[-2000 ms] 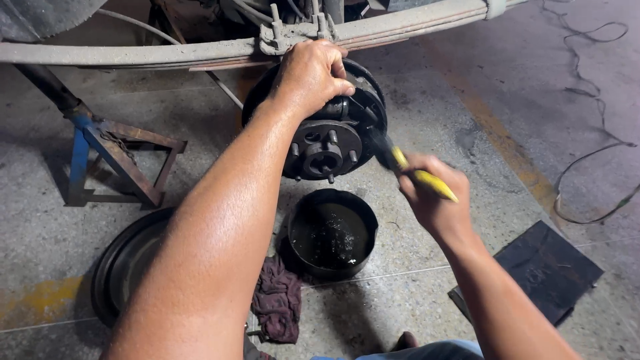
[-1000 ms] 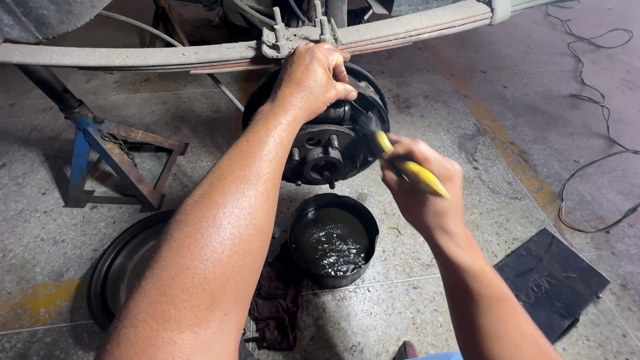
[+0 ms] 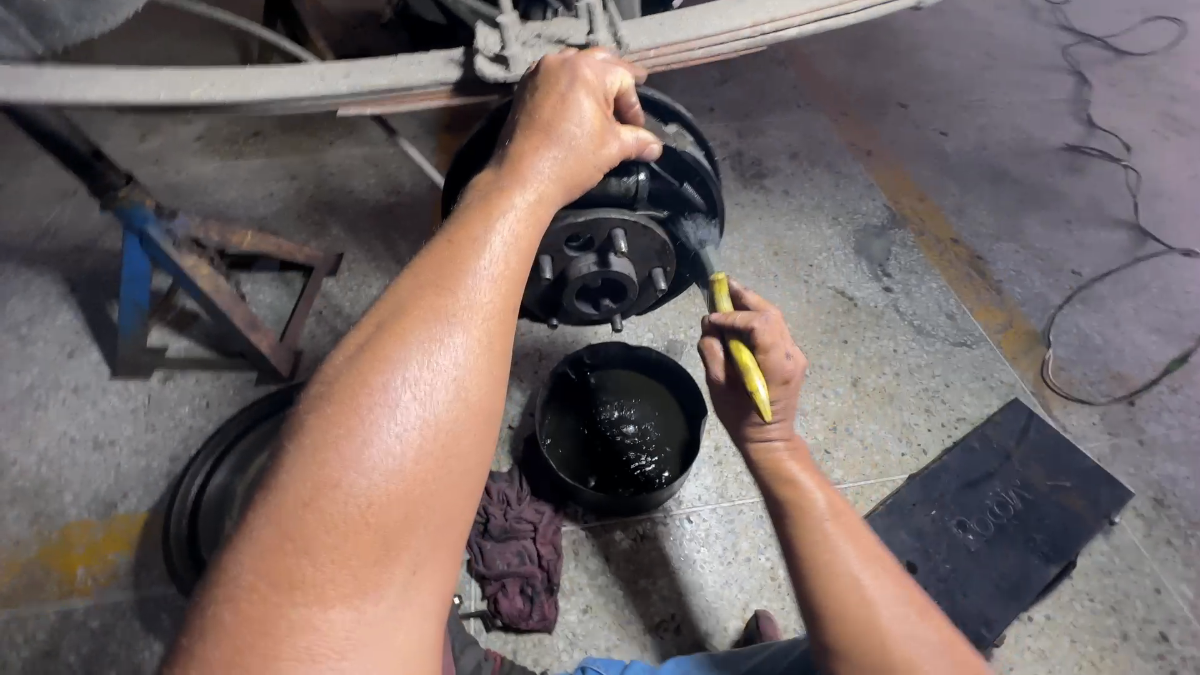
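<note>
My right hand [image 3: 755, 366] is closed around the yellow handle of a paintbrush [image 3: 738, 349], its bristles against the lower right of the drum brake assembly [image 3: 689, 155]. At the top of that assembly is my left hand [image 3: 581, 122], fingers bent and thumb pointing right; whether it grips a part is hidden. The wheel hub [image 3: 600, 267] with its studs faces me below the left hand. Directly under the hub, a round black pan [image 3: 621, 427] of dark liquid stands on the floor.
A leaf spring [image 3: 234, 84] crosses above the brake. At left stands a blue and rusty jack stand [image 3: 206, 272]; below it lies a round black drum or pan [image 3: 220, 487]. A dark red rag [image 3: 516, 553] lies beside the liquid. At right are a black flat case [image 3: 1003, 525] and a cable [image 3: 1125, 187].
My right hand keeps hold of the brush, whose handle now points more steeply down than a second ago. My left hand stays at the top of the brake.
</note>
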